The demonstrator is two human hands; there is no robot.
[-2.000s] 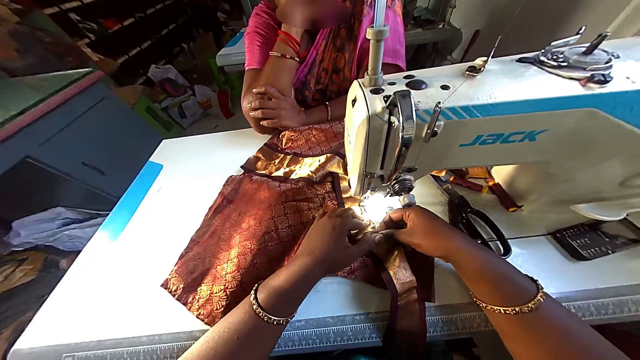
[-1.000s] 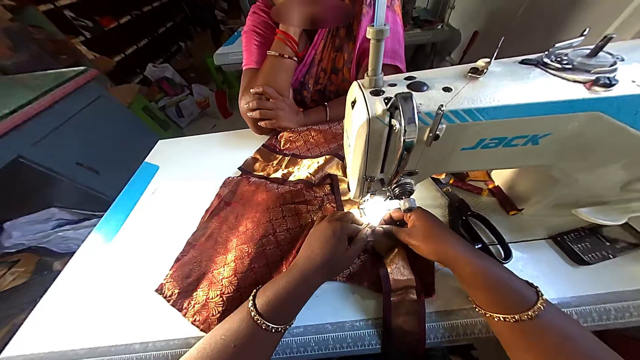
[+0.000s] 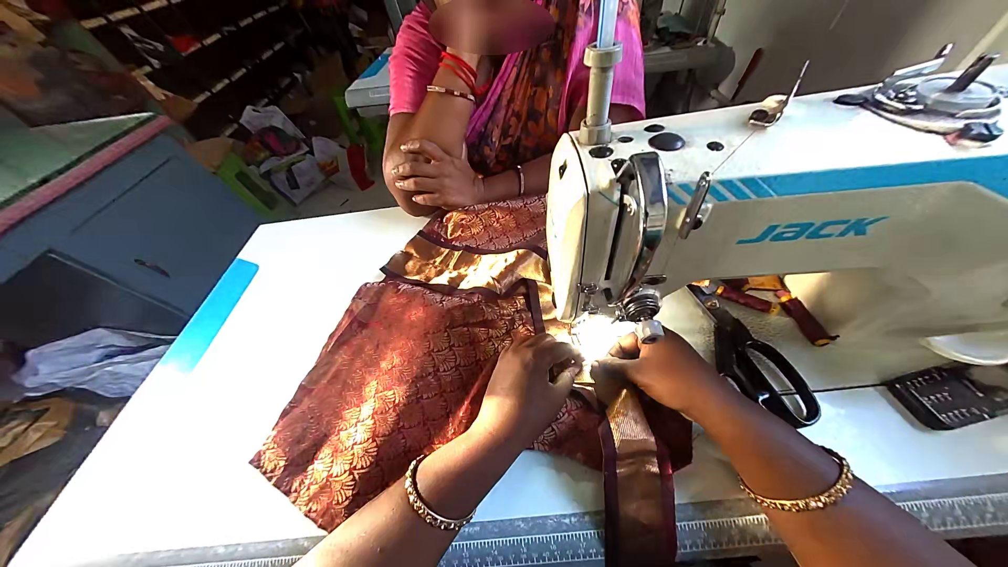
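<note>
A Jack sewing machine (image 3: 787,228) stands at the right, its needle area lit by a bright lamp. Maroon brocade fabric (image 3: 394,378) with gold patterning lies left of and under the needle area. My left hand (image 3: 535,378) rests on its edge just in front of the needle, fingers bent and thumb near the fingertips. My right hand (image 3: 654,370) pinches the upper end of a gold strip with maroon edges (image 3: 636,472), which hangs over the table's front edge. Glare hides the needle and presser foot. Both hands are close together, one on each side of the lit spot.
Black-handled scissors (image 3: 764,370) and fabric scraps (image 3: 776,307) lie under the machine arm, with a black tray (image 3: 945,396) at the far right. Across the white table (image 3: 276,252) a person's forearms (image 3: 441,173) rest at the edge. A ruler tape (image 3: 535,547) runs along the front edge.
</note>
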